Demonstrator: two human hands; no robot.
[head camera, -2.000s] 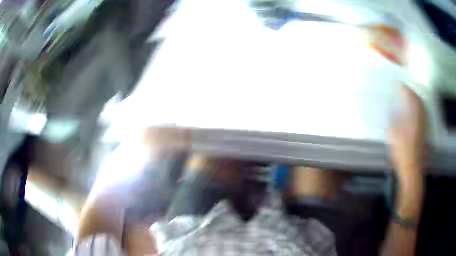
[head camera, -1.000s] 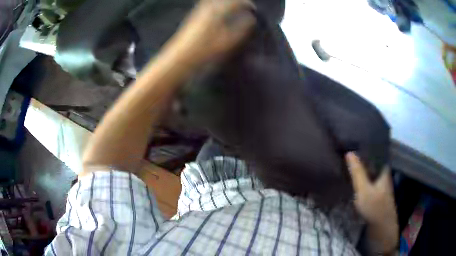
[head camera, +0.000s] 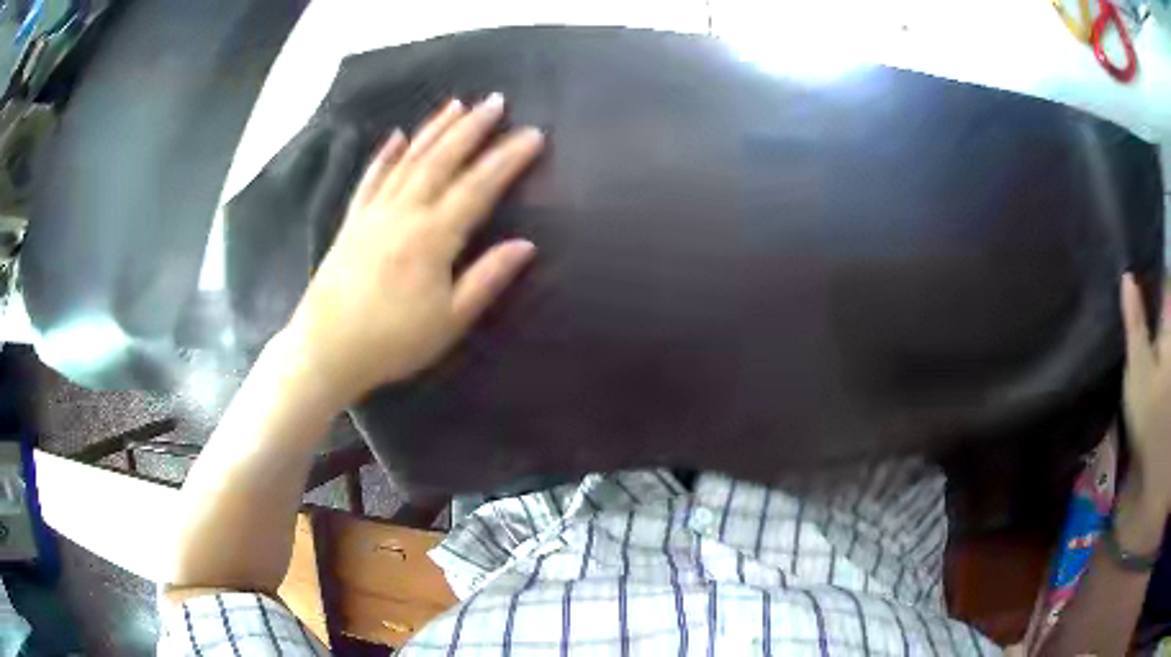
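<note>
A large dark brown-black panel lies spread over the white table and hangs over its front edge to the lap. My left hand lies palm down on its left part, fingers spread, not gripping. My right hand is at the far right, partly cut off by the picture's edge, with fingers at the panel's right edge. Whether it pinches the panel cannot be told.
Dark fabric is heaped at left and hangs down. Scissors with red and yellow handles lie at the top right on the white table. Wooden furniture is below left. A coloured strip hangs near my right arm.
The table was first seen without the panel. The panel then came up bunched from the lap, with my left hand raised at its top. Now it is spread flat and my left hand rests on it.
</note>
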